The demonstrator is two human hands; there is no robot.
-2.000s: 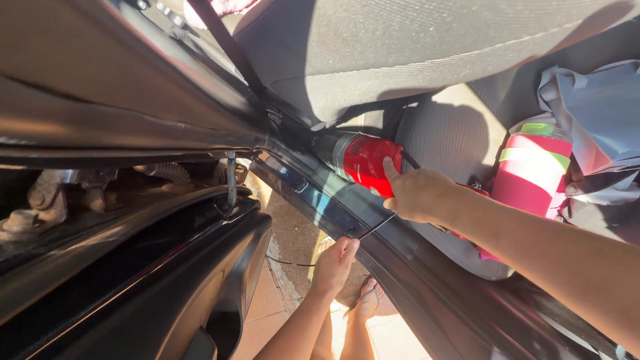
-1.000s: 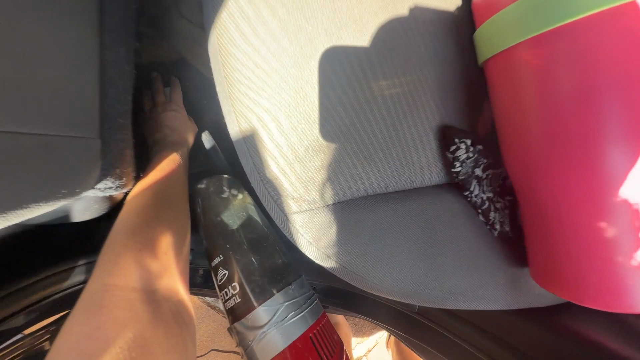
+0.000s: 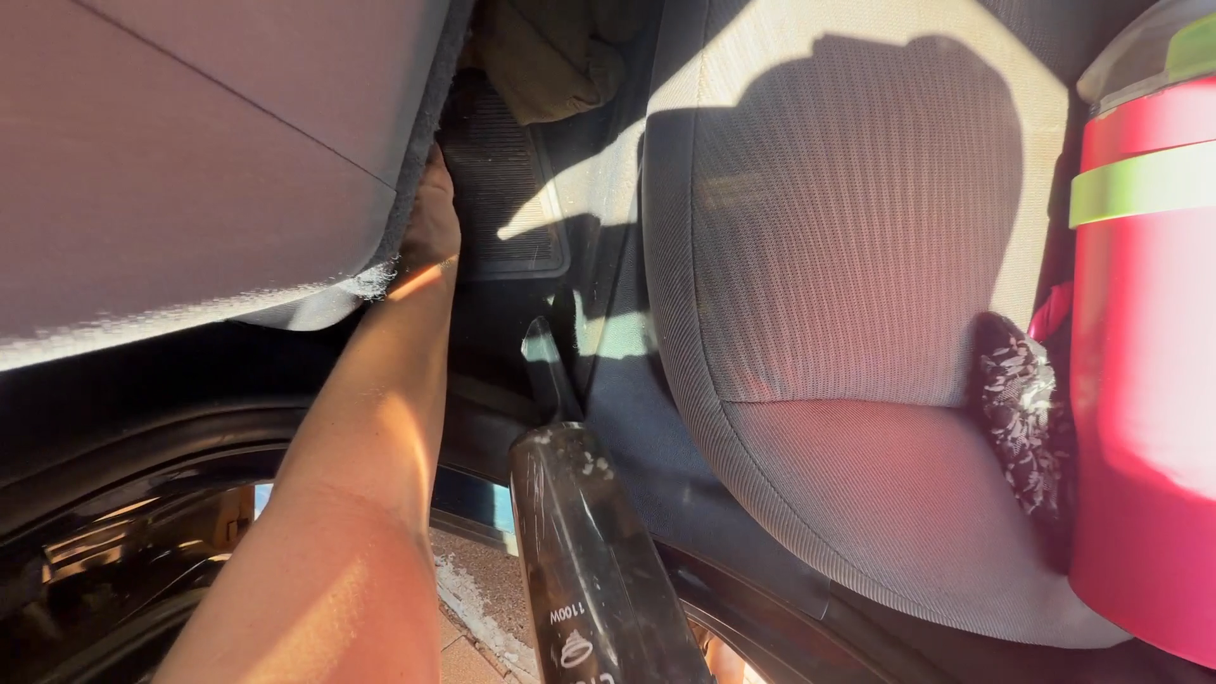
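My left hand [image 3: 435,214] reaches down beside the fuzzy edge of a grey upholstered panel [image 3: 237,142]; its fingers are mostly hidden behind that edge, over the car floor. To the right of my left forearm, a handheld vacuum cleaner [image 3: 598,560] with a dark translucent body points its narrow nozzle [image 3: 546,356] toward the footwell. A ribbed floor mat [image 3: 508,190] lies just right of the hand. My right hand is out of view, and the rear of the vacuum is cut off by the lower frame edge.
A grey fabric car seat [image 3: 855,237] fills the right side. On it stand a large pink container with a green band [image 3: 1140,380] and a black-and-white patterned cloth item [image 3: 1021,408]. A khaki cloth item [image 3: 551,66] lies in the footwell. The door sill [image 3: 475,508] runs below.
The view has moved into the car. Two seconds ago my right hand was on the red vacuum and my left hand held a thin cord; now my left arm reaches deep beside the grey panel.
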